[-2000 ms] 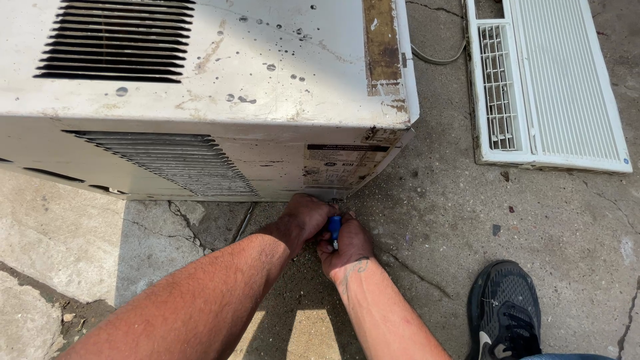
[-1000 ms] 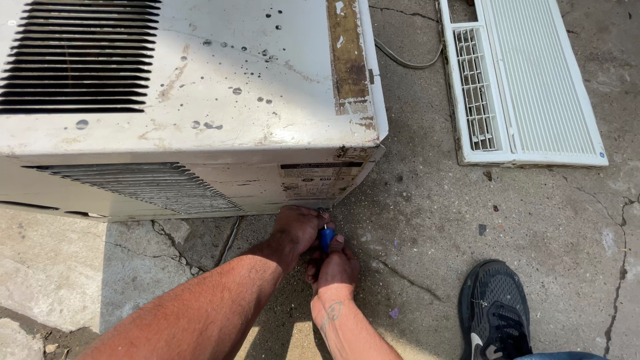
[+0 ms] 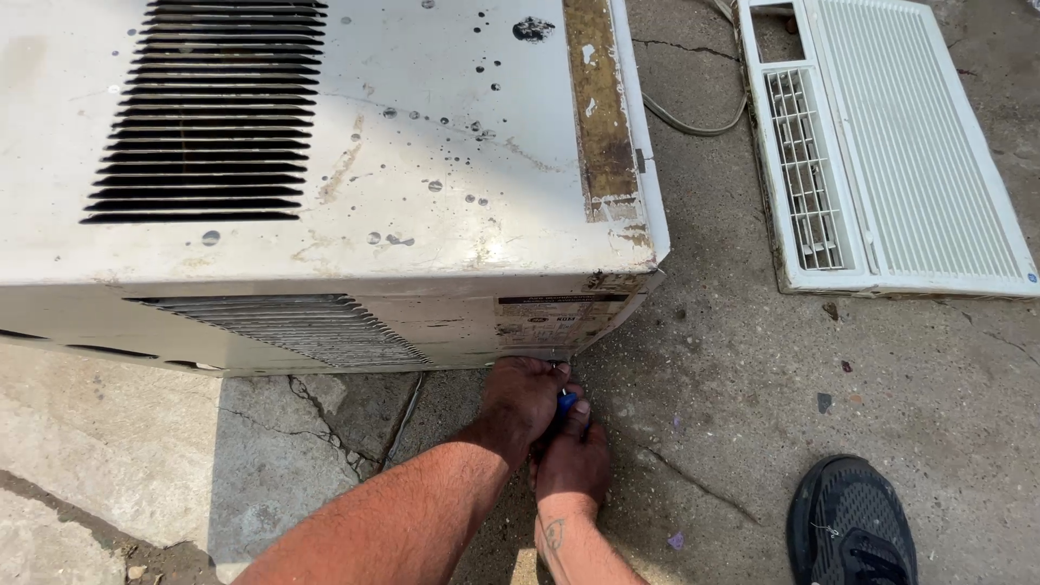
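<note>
The scuffed metal housing of a window air conditioner (image 3: pixel 455 195) fills the upper left, with louvred vents on its top and near side. At the lower edge of that side, close to the right corner, my left hand (image 3: pixel 524 396) has its fingertips against or beside the metal; what they pinch is hidden. My right hand (image 3: pixel 575 455) is just below and grips the blue handle of a screwdriver-like tool (image 3: pixel 566 402). A short bit of its metal shank shows, pointing up toward the housing's bottom corner. The tip is out of sight behind my left fingers.
The white plastic front grille of the air conditioner (image 3: pixel 910 154) lies on the cracked concrete (image 3: pixel 707 390) at the right. A grey power cord (image 3: pixel 699 128) curves between it and the housing. A black shoe (image 3: pixel 849 520) is at the lower right.
Both hands stay at the housing's bottom corner. My right hand's hold on the blue handle has shifted, with the thumb now lying over it. The view has moved somewhat.
</note>
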